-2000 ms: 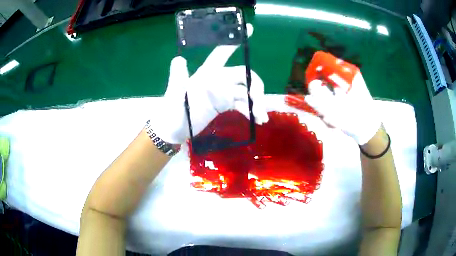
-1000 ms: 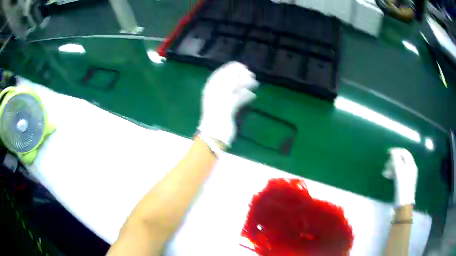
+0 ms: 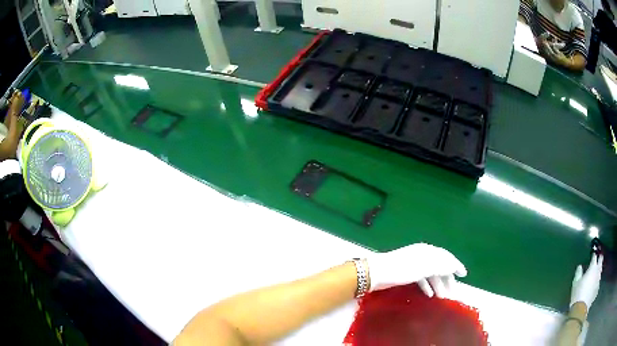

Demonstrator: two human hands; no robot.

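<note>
My gloved left hand (image 3: 416,265) is over the upper edge of the red film pile (image 3: 419,324), fingers bent down and apart, with nothing visible in it. The pile lies on the white cover (image 3: 203,236) and is cut off by the bottom edge. A black phone frame (image 3: 310,181) with an empty window lies flat on the green belt (image 3: 257,152), beyond my left hand. My gloved right hand (image 3: 586,282) is small at the far right, its fingertips at a small dark piece (image 3: 595,246); whether it grips the piece is unclear.
A large black parts tray (image 3: 399,101) with a red edge stands on the belt's far side. Another frame (image 3: 139,116) lies farther left on the belt. A yellow-green fan (image 3: 57,169) stands at left. People are partly visible at upper right (image 3: 568,34) and left edge.
The view has swung left and up. My left hand, which held a black frame at first, has moved from the belt to the red pile. My right hand has moved far right, away from the pile.
</note>
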